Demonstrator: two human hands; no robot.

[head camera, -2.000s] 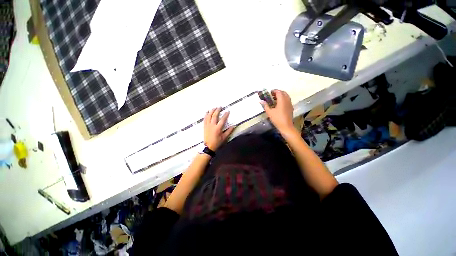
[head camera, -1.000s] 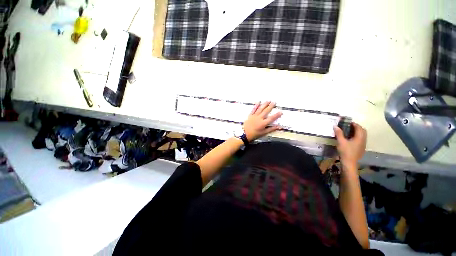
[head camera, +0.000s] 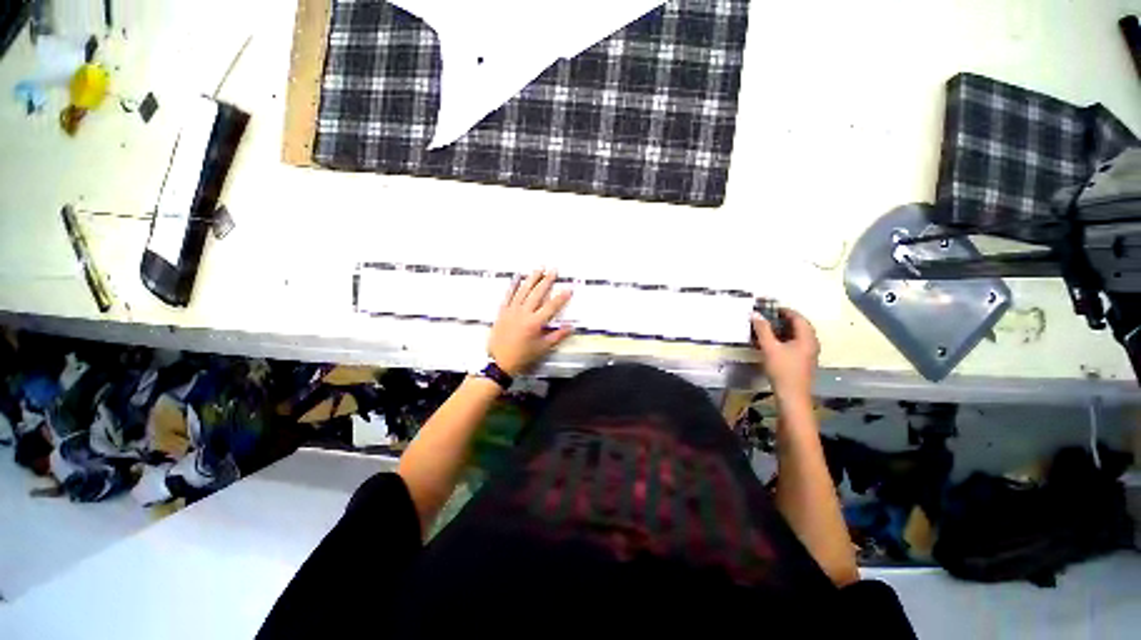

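Observation:
A long white strip pattern [head camera: 651, 310] lies on dark plaid fabric strips [head camera: 563, 279] that show as a thin border around it, near the table's front edge. My left hand [head camera: 531, 328] lies with fingers spread, palm down on the pattern, left of its middle. My right hand [head camera: 788, 348] is at the right end, where its thumb and fingers pinch the dark plaid end of the strips that sticks out past the pattern.
The cutter's grey base plate [head camera: 928, 294] stands to the right, beside a small plaid stack [head camera: 1007, 156]. A large plaid block [head camera: 601, 131] with a white shaped pattern [head camera: 482, 75] lies behind. A cut bundle [head camera: 194, 206], a pen [head camera: 86, 259] and a yellow item [head camera: 89, 85] lie left.
The view has turned and shifted, so the table edge now runs nearly level and the small plaid stack shows. Both hands remain on the strip; the left lies flat and the right stays at its right end.

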